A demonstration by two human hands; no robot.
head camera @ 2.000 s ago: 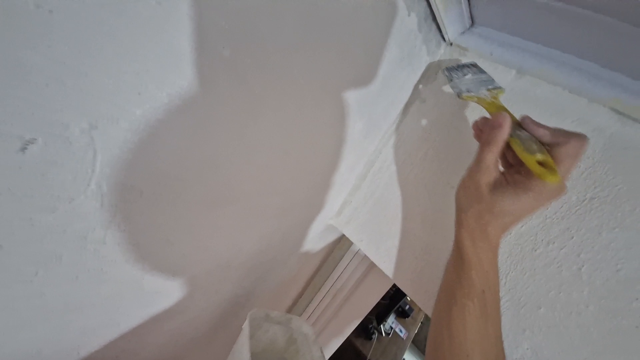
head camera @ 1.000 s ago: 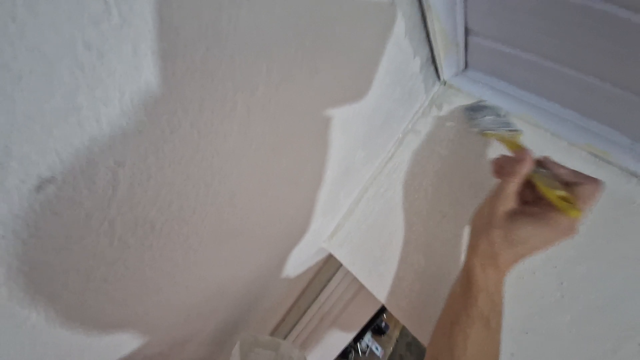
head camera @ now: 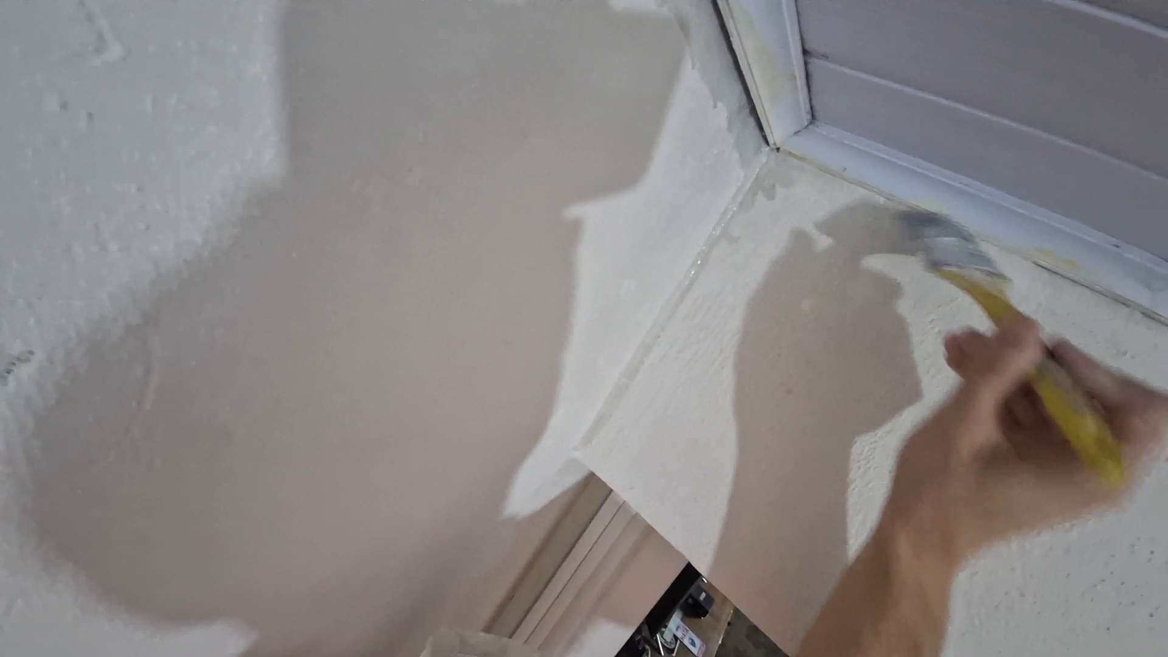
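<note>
My right hand, at the right, grips the yellow handle of a paintbrush. The brush points up and left, its pale, paint-coated bristles against or close to the textured white wall, just below the white trim at the ceiling edge. The bristles and hand are blurred. A shadow falls on the wall left of the brush. My left hand is out of view.
The left wall meets the right one at a slanting corner seam. Ceiling panels show at top right. At the bottom are a pale container-like object, partly cut off, a moulding and small items on a surface.
The brush in my right hand has moved rightward along the ceiling trim, away from the corner. The view has shifted somewhat.
</note>
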